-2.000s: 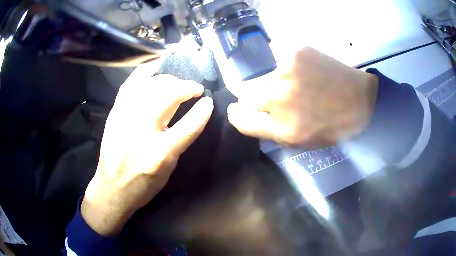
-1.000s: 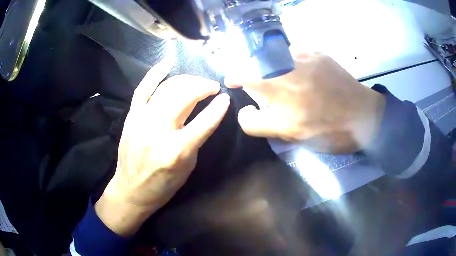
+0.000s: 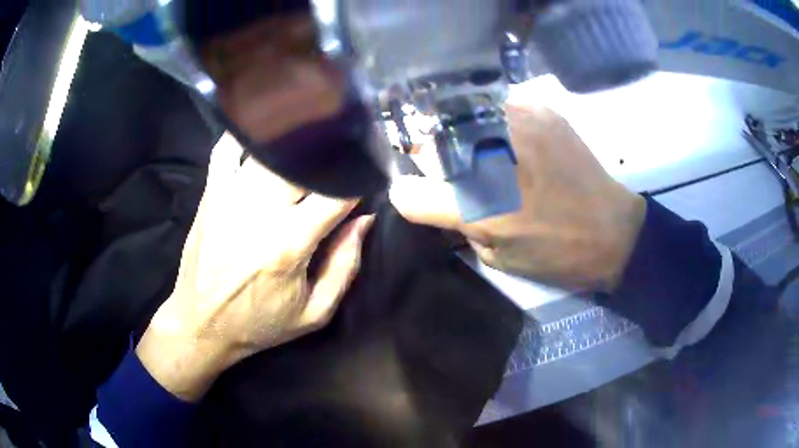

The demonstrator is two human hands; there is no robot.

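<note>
Black fabric (image 3: 420, 324) lies under both hands, covers the left side and hangs over the table's front edge. My left hand (image 3: 272, 245) pinches the fabric between thumb and fingers left of the needle area; a dark shiny machine part hides some fingertips. My right hand (image 3: 552, 201) rests at the fabric's right edge, its fingertips close to the needle area and partly behind the grey-blue attachment (image 3: 489, 181). Whether it grips the cloth cannot be told. The needle and presser foot area (image 3: 407, 127) is glary and partly hidden.
The white machine head with "Jack" lettering (image 3: 727, 51) crosses the top right, beside a ribbed grey knob (image 3: 596, 44). A ruler scale (image 3: 569, 337) runs along the table's front edge. Dark metal snips (image 3: 771, 144) lie far right. A shiny-rimmed oval object (image 3: 44, 96) stands upper left.
The view has shifted, with the machine head now larger and lower in it and the lettering showing. My left hand stays pinched on the cloth. The right hand's fingers lie flatter beside the attachment.
</note>
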